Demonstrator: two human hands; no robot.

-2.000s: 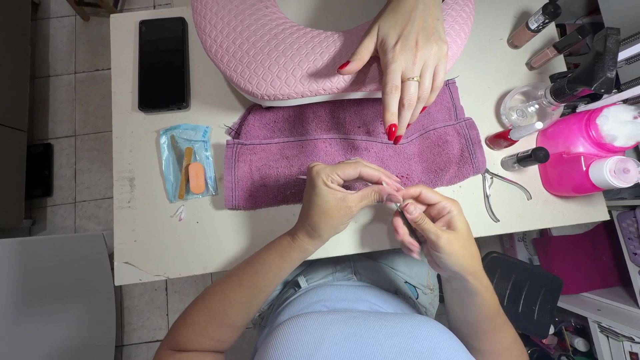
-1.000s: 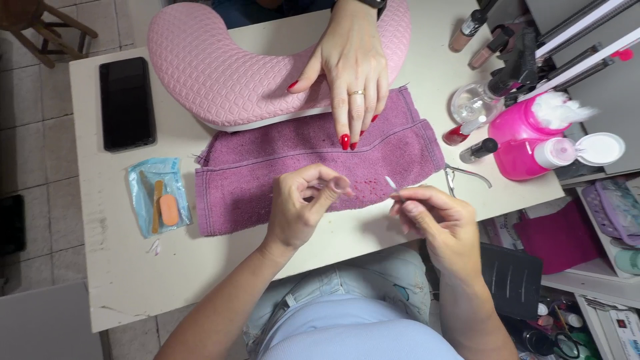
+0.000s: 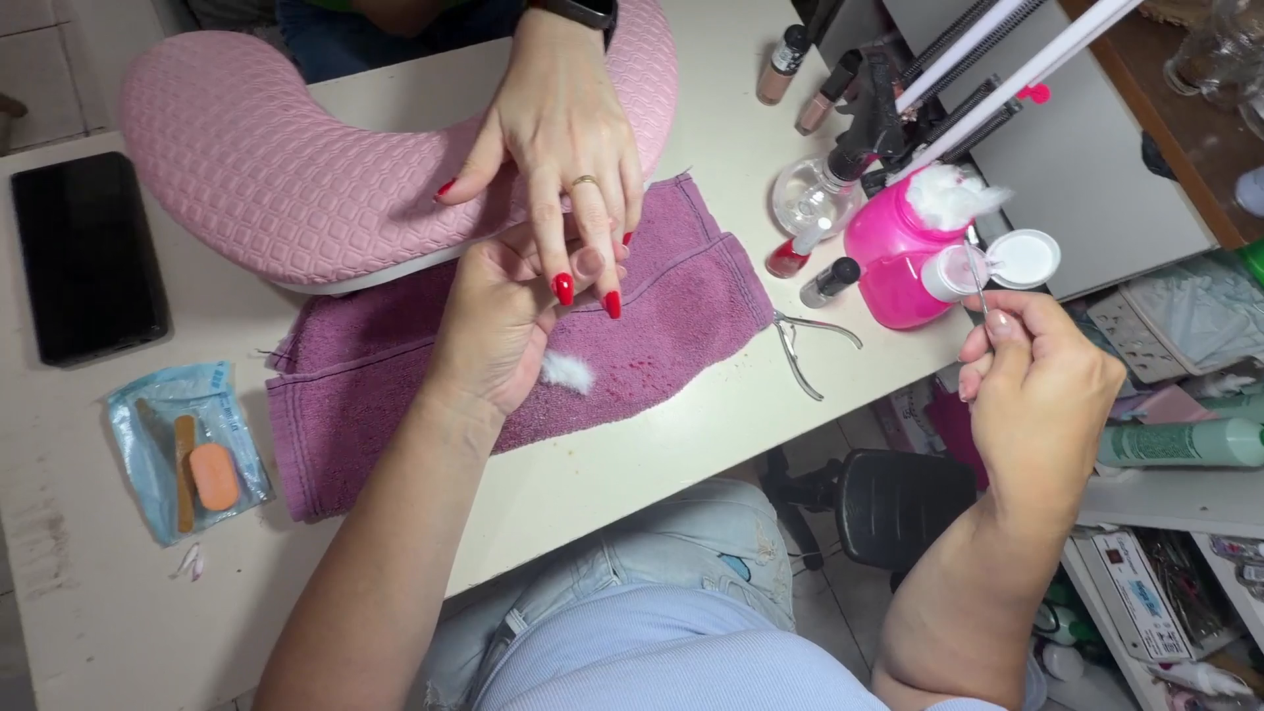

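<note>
My left hand (image 3: 504, 326) holds the fingers of another person's hand (image 3: 573, 148) from below, over a purple towel (image 3: 395, 395). That hand has red nails and a ring, and its palm is at the pink padded armrest (image 3: 326, 188). My right hand (image 3: 1037, 385) grips a thin stick (image 3: 978, 272) whose tip is at the uncapped white-rimmed opening (image 3: 955, 274) of a pink bottle (image 3: 894, 272); whether the tip is inside is unclear. A tuft of cotton (image 3: 568, 373) lies on the towel beside my left hand. More cotton (image 3: 948, 197) fills the pink container's other opening.
Cuticle nippers (image 3: 810, 351) lie by the towel's right edge. Nail polish bottles (image 3: 829, 281) and a clear spray bottle (image 3: 815, 193) stand near the pink container. A black phone (image 3: 89, 257) and a blue packet (image 3: 188, 454) with an orange block are at the left.
My right hand has moved right, from over the towel to the pink bottle. My left hand has moved up to the other person's fingers. A cotton tuft now shows on the towel.
</note>
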